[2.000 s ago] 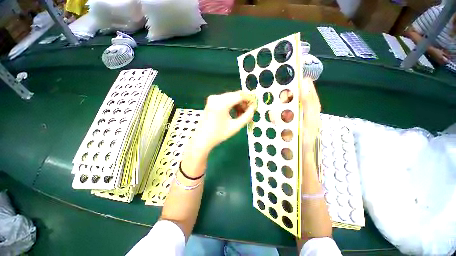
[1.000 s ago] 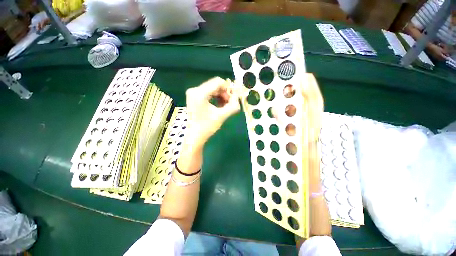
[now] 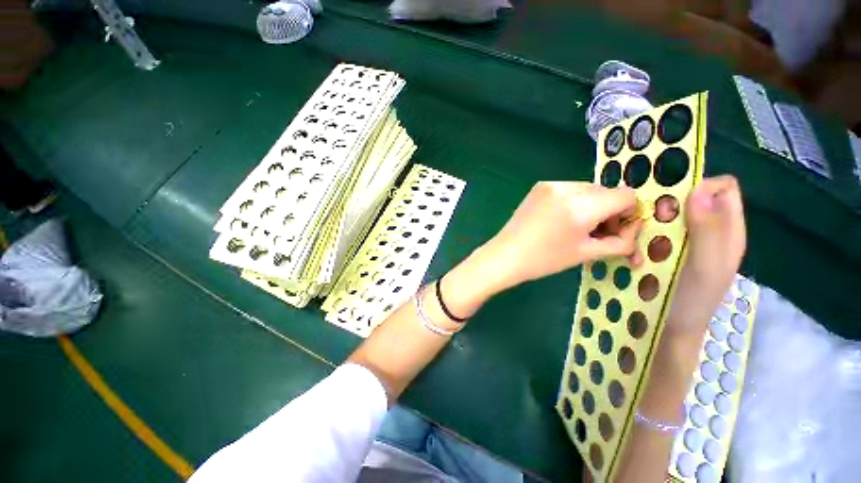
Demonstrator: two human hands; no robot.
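Note:
A long punched sheet point(image 3: 609, 283) with three columns of round holes is held up, tilted, above the green table. My right hand point(image 3: 715, 231) grips it by its right edge from behind. My left hand point(image 3: 590, 226) is at the sheet's face over the upper holes, thumb and fingertips pinched at a hole; a bit of pale yellow shows at the fingertips, probably ring scrap. A fanned stack of unfilled sheets point(image 3: 307, 170) lies to the left, with separate unfilled sheets point(image 3: 401, 245) beside it.
A filled sheet stack point(image 3: 722, 377) lies at right, partly behind my right forearm, beside a clear plastic bag point(image 3: 802, 396). Ribbed white parts point(image 3: 618, 94) point(image 3: 285, 21) stand across the table point(image 3: 510, 123). Strips point(image 3: 788, 123) lie at the far right. A grey bag point(image 3: 47, 283) is at far left.
The view has turned, so the table things sit differently in the picture. My left hand has moved from the sheet's left edge onto its face. The sheet leans more.

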